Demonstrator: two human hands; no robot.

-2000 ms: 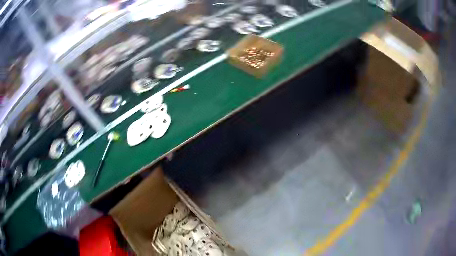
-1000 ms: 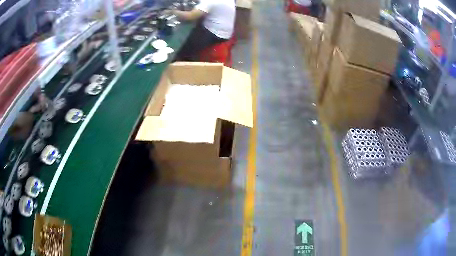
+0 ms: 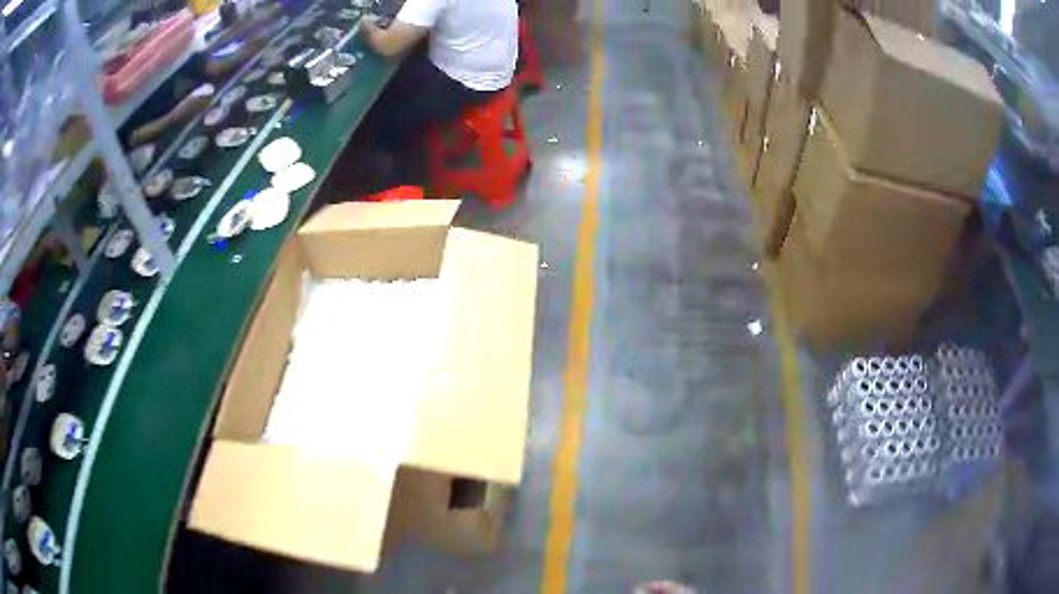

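Observation:
Neither of my hands can be made out. A small pinkish patch is cut off at the bottom edge, and I cannot tell what it is. Nearest in front stands a large open brown carton (image 3: 476, 360), flaps spread, with a white layer of contents (image 3: 354, 360) inside. It stands beside the long green bench (image 3: 174, 383). Pale housing shells (image 3: 280, 154) lie in a small group on the bench behind the carton. Filled housings (image 3: 105, 343) with blue parts sit in rows along the left of the bench.
A seated person in a white shirt (image 3: 474, 41) is at the bench on a red stool (image 3: 494, 151). Stacked cartons (image 3: 883, 232) and a block of round-holed trays (image 3: 892, 418) stand on the right. Yellow lines (image 3: 577, 348) mark the grey aisle floor. A metal post (image 3: 122, 174) rises at left.
The view has turned from the bench and moved forward along the aisle. The open carton, stool and person now appear nearer. The small box of copper-coloured parts has left the view.

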